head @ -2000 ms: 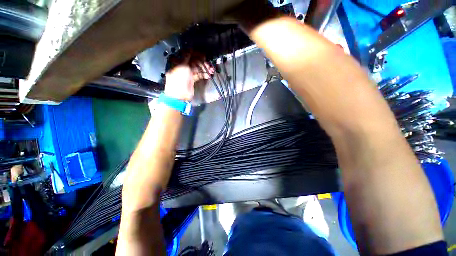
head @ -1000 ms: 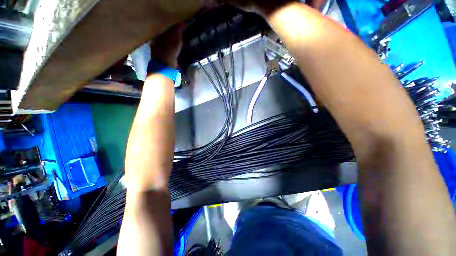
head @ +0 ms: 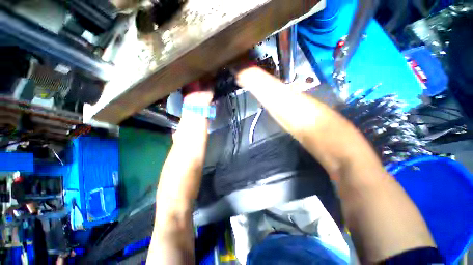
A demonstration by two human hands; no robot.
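Observation:
My left hand (head: 198, 93) and my right hand (head: 246, 70) reach under the worn upper platen (head: 207, 46). Both hands are blurred and mostly hidden in its shadow, so their fingers and any hold cannot be made out. Several black cables (head: 237, 121) hang from the dark mold area between my forearms. They lead down to the thick cable bundle (head: 254, 168) across the grey ledge. The shiny cable ends (head: 389, 127) fan out at the right. One pale curved pliers handle (head: 254, 126) shows beside the hanging cables.
A shiny guide post (head: 286, 49) stands right of the mold. A blue bin (head: 433, 202) is at the lower right. A green surface (head: 137, 160) and blue container (head: 92, 176) are at left. White cloth (head: 316, 215) lies over the lap. A blue machine panel (head: 381, 62) is at upper right.
The view has shifted, showing more of the platen's top and the right bin. My hands have come closer together under the platen. One pliers handle is now out of sight.

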